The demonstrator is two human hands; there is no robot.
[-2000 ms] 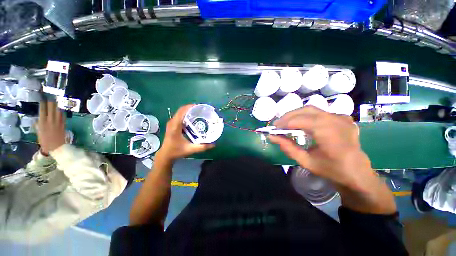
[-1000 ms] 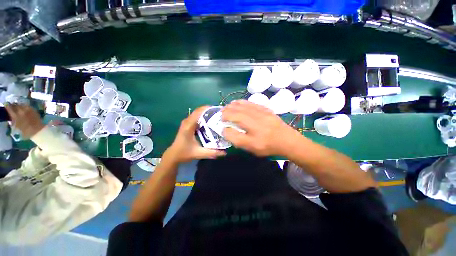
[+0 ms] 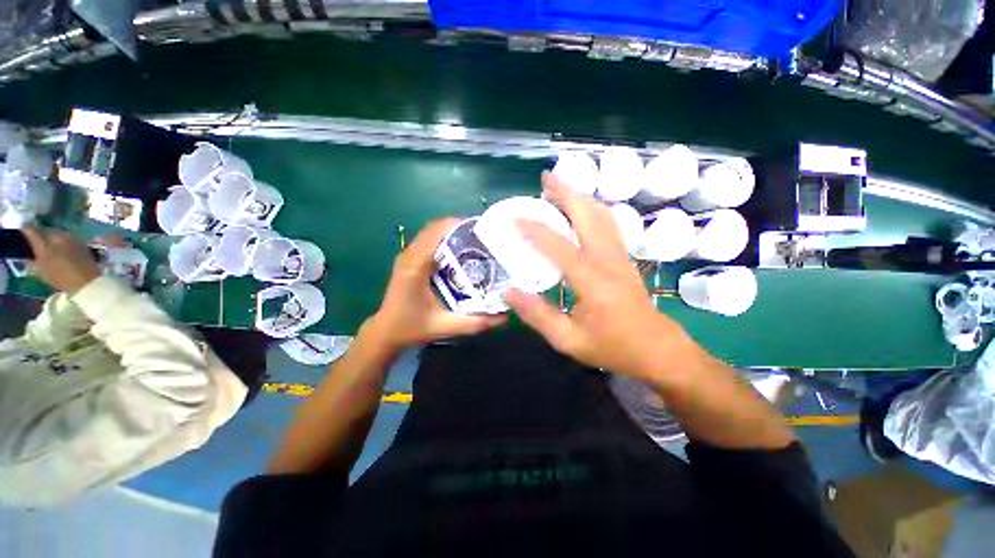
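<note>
My left hand (image 3: pixel 420 300) holds a white cup-shaped housing (image 3: pixel 471 267) above the front of the green bench, its open side showing a grey round centre inside. My right hand (image 3: pixel 600 283) grips a smooth white cylindrical body (image 3: pixel 526 242) close against the right side of the housing. The two white parts overlap in view; whether they are joined I cannot tell. A cluster of open white housings (image 3: pixel 235 245) stands at the left. Smooth white bodies (image 3: pixel 670 174) stand in rows at the right, and one lies apart (image 3: pixel 720 290) in front of them.
Black-and-white fixtures stand at left (image 3: pixel 92 149) and right (image 3: pixel 831 187). A blue bin (image 3: pixel 644 20) is on the metal rack above. A person's hand and pale sleeve (image 3: pixel 131 338) are at left. A person's pale sleeve (image 3: pixel 944 414) shows at right.
My right hand first held a white part with wires apart at the right, then brought it to the housing. It now holds a smooth white body there. One body now lies before the right rows.
</note>
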